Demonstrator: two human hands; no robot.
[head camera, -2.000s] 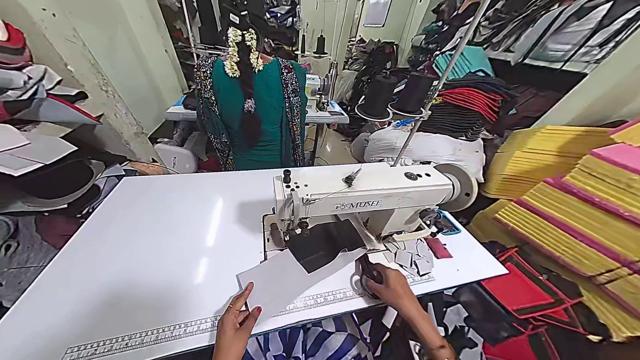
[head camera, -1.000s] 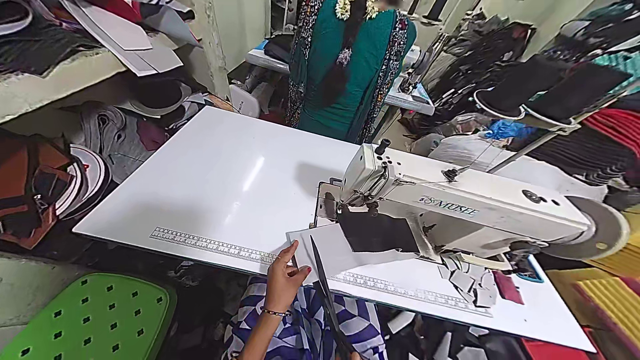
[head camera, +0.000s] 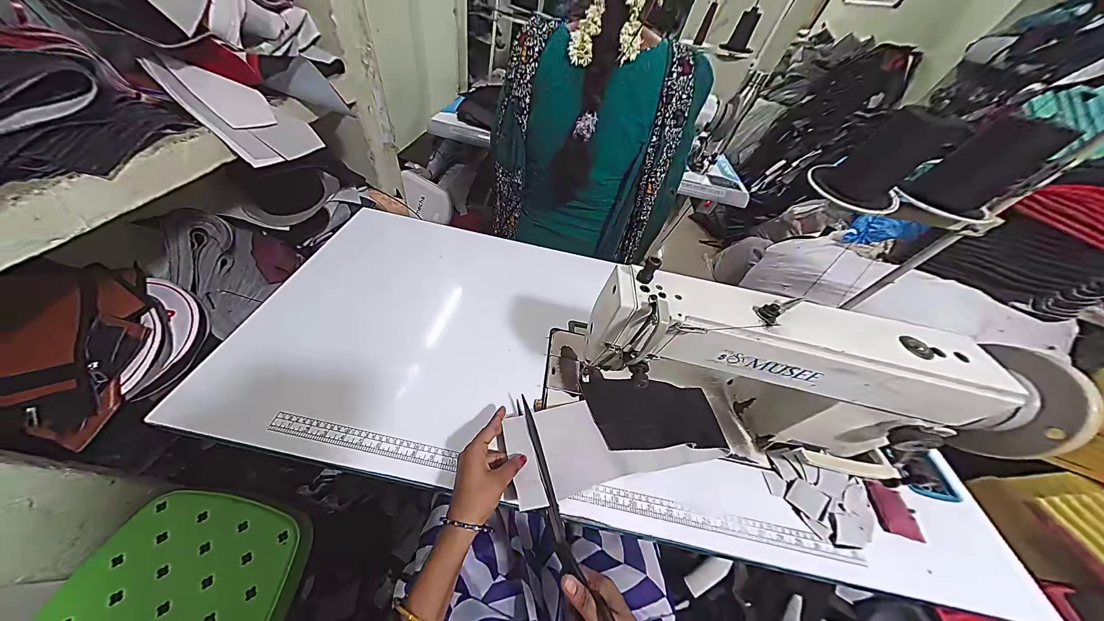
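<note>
A light grey fabric piece (head camera: 573, 448) lies at the front of the white table, with a black fabric piece (head camera: 655, 414) on it beside the presser foot of the sewing machine (head camera: 776, 362). My left hand (head camera: 485, 470) pinches the left edge of the grey piece between thumb and fingers. In my right hand (head camera: 595, 595), at the bottom edge of the view, are black scissors (head camera: 548, 483). Their blades point up and away, across the left part of the grey piece. The right hand is partly cut off by the frame.
A printed ruler strip (head camera: 362, 438) runs along the front of the white table (head camera: 371, 345). Fabric scraps (head camera: 824, 500) lie under the machine arm. Thread cones (head camera: 897, 155) stand at right. A green stool (head camera: 185, 561) is at lower left. Another person (head camera: 591, 147) sits beyond the table.
The scissors, held low at the table's front edge two seconds ago, now lie with their blades across the grey piece. The view has swung left and nearer.
</note>
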